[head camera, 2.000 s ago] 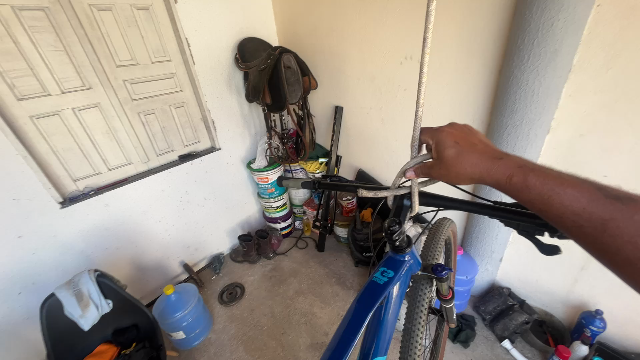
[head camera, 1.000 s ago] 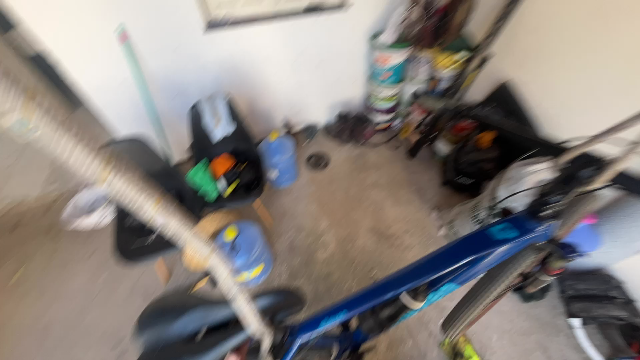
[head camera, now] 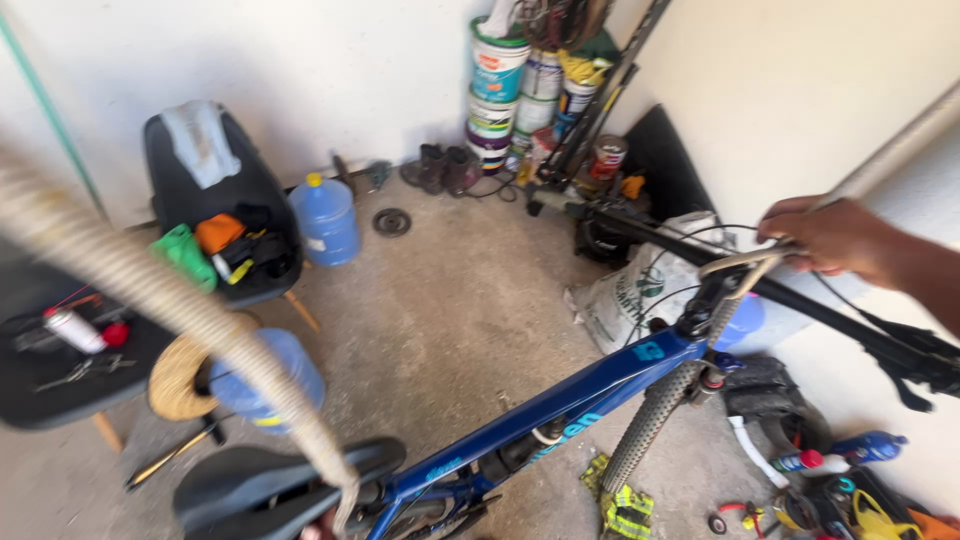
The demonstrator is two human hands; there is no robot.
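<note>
My right hand [head camera: 832, 232] is closed on a pale rope [head camera: 742, 262] that loops around the handlebar stem of a blue mountain bike [head camera: 555, 412]. The black handlebar [head camera: 810, 304] passes just below that hand. A second rope, thick and whipped [head camera: 225, 322], runs down from the upper left to the black saddle [head camera: 285, 480]. Only the fingertips of my left hand [head camera: 319, 527] show at the bottom edge, beside the saddle and the rope's lower end; whether they grip anything is hidden. The front tyre [head camera: 649, 427] stands by a yellow reflective cloth [head camera: 630, 510].
Two black chairs [head camera: 217, 157] hold clothes and tools at left. Blue water jugs [head camera: 326, 221], a straw hat [head camera: 176, 375], and a hammer [head camera: 172, 454] are near them. Stacked buckets [head camera: 495, 90], boots [head camera: 450, 169] and a white sack [head camera: 637, 292] lie beyond the bike. Bottles [head camera: 870, 446] sit at lower right.
The view has swung down and left since two seconds ago, bringing the saddle and thick rope into sight. My right hand, out of view one second ago, shows again on the rope at the stem.
</note>
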